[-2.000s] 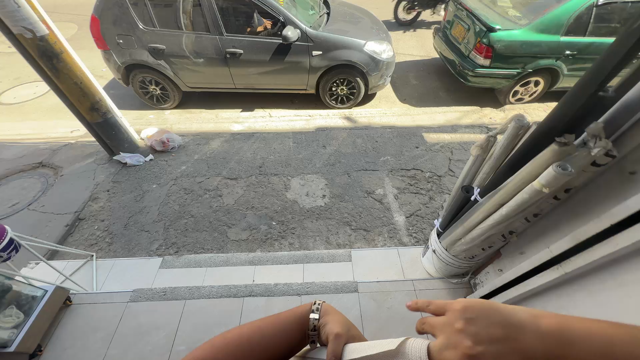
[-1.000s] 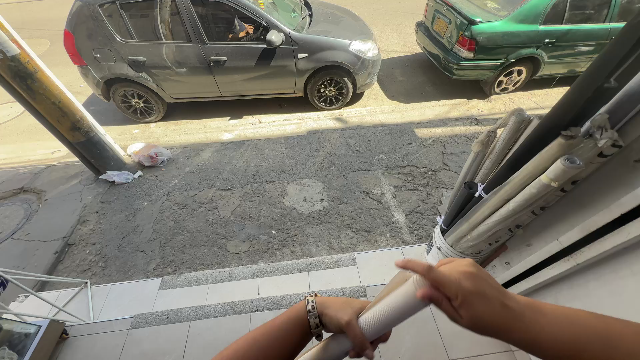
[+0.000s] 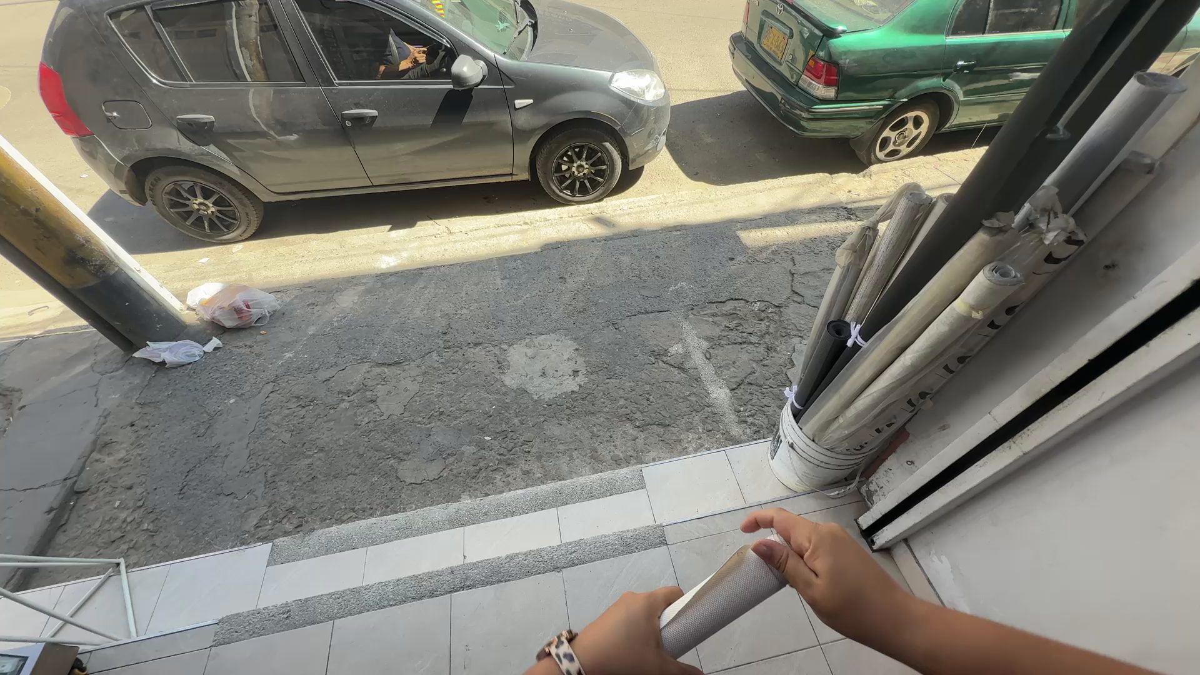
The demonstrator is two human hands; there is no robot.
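Note:
A rolled sheet of pale textured material (image 3: 724, 600) lies slanted between my hands at the bottom of the view. My left hand (image 3: 630, 637), with a spotted band on its wrist, is wrapped around the lower part of the roll. At the roll's upper end is my right hand (image 3: 814, 567), its thumb and bent fingers pinching the edge. Beyond it, a white plastic bucket (image 3: 804, 459) holds several upright rolls, among them a plastic-wrapped roll (image 3: 914, 328) and a dark roll (image 3: 825, 354). The lower end of the held roll is hidden by my left hand.
A tiled step (image 3: 511, 534) with rough grey strips borders broken pavement (image 3: 422, 394). A white metal frame (image 3: 127, 600) stands at lower left. Plastic bags (image 3: 234, 305) lie by a painted post (image 3: 84, 253). A grey car (image 3: 422, 122) and a green car (image 3: 994, 66) are on the street.
The held roll, stretched up toward the bucket one second ago, now sits lower and apart from it. My right hand has closed from extended fingers onto the roll's upper end.

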